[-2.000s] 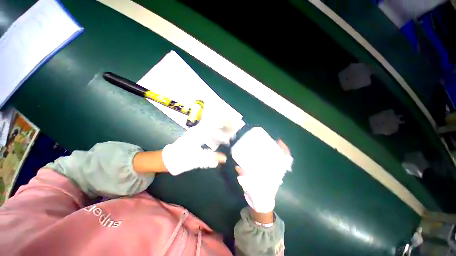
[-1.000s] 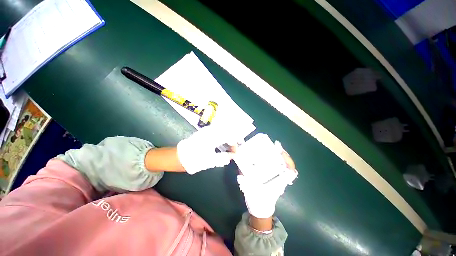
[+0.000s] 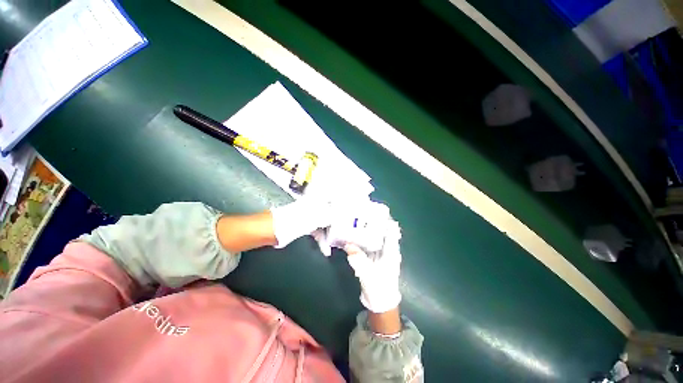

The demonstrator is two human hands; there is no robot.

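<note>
A pale grey-white plug-in unit (image 3: 356, 233) with a small dark mark is between my two gloved hands, just past the lower end of the paper. My right hand (image 3: 380, 262) is around its right side, with the sleeve cover below. My left hand (image 3: 301, 221) is at its left side, with its fingers touching or very near it. The white gloves blend with the unit, so its outline and the fingertips are partly hidden. A hammer (image 3: 258, 149) with a black grip and yellow shaft lies on the white paper sheets (image 3: 314, 138).
A blue-edged clipboard (image 3: 67, 63) lies at upper left, above a patterned cloth (image 3: 34, 217). Beyond the cream edge line (image 3: 419, 158), the dark conveyor belt carries spaced pale units (image 3: 554, 173). Blue items (image 3: 648, 67) are at the far upper right.
My hands have come together around the unit. My right hand has moved left and turned the unit, which now shows a smaller side with a dark mark. The view has shifted slightly.
</note>
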